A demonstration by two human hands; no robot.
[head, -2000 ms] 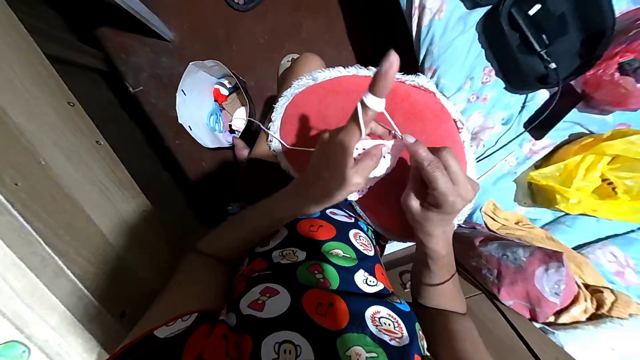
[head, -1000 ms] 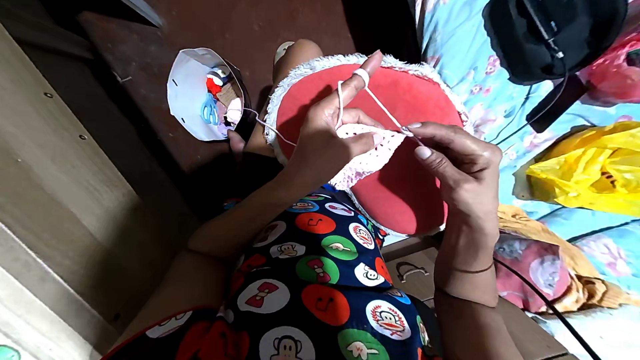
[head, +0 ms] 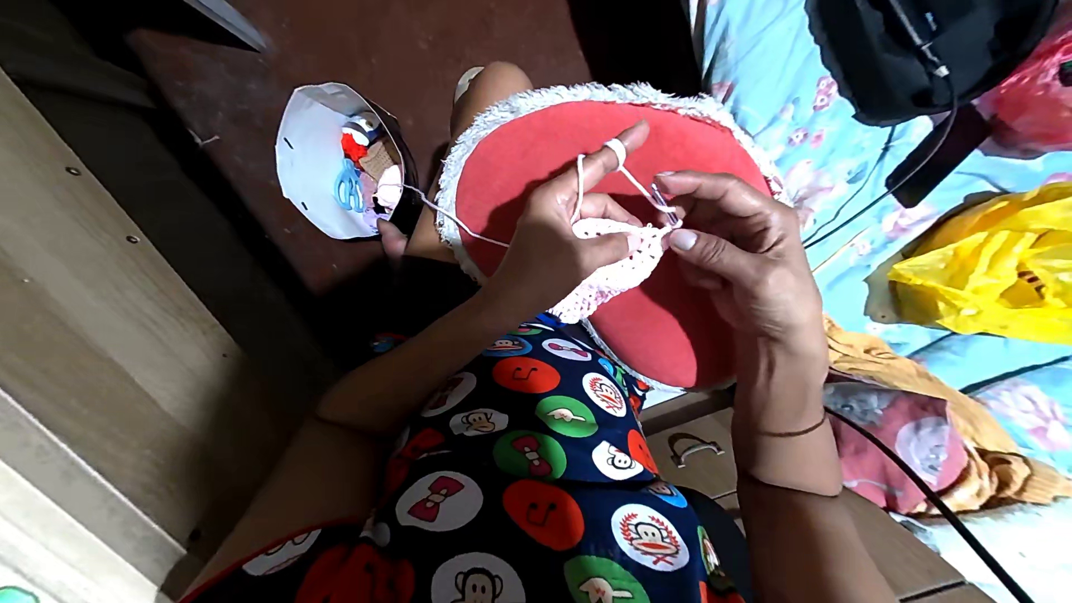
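Note:
My left hand [head: 557, 226] pinches a white and pale pink crocheted piece [head: 615, 272] between thumb and fingers, its index finger raised with white yarn [head: 615, 152] looped round it. My right hand [head: 741, 251] holds a slim crochet hook [head: 664, 203] at the piece's upper right edge, where the yarn meets it. Most of the hook is hidden by the fingers. Both hands are over a round red cushion [head: 678, 335] with a white fluffy rim, on my lap. From the left hand the yarn runs to a white container [head: 314, 163] holding blue-handled scissors [head: 349, 186] and yarn.
On the right, a flowered blue sheet [head: 754, 50] bears a black case [head: 888, 84], a yellow plastic bag [head: 997, 268], a red bag [head: 1034, 100] and an orange cloth [head: 988, 435]. A black cable [head: 930, 502] runs past my right forearm. A wooden panel [head: 126, 293] stands at left.
The crocheted piece, largely hidden by my left hand two seconds ago, now shows more between my hands. The left index finger stays raised with yarn round it.

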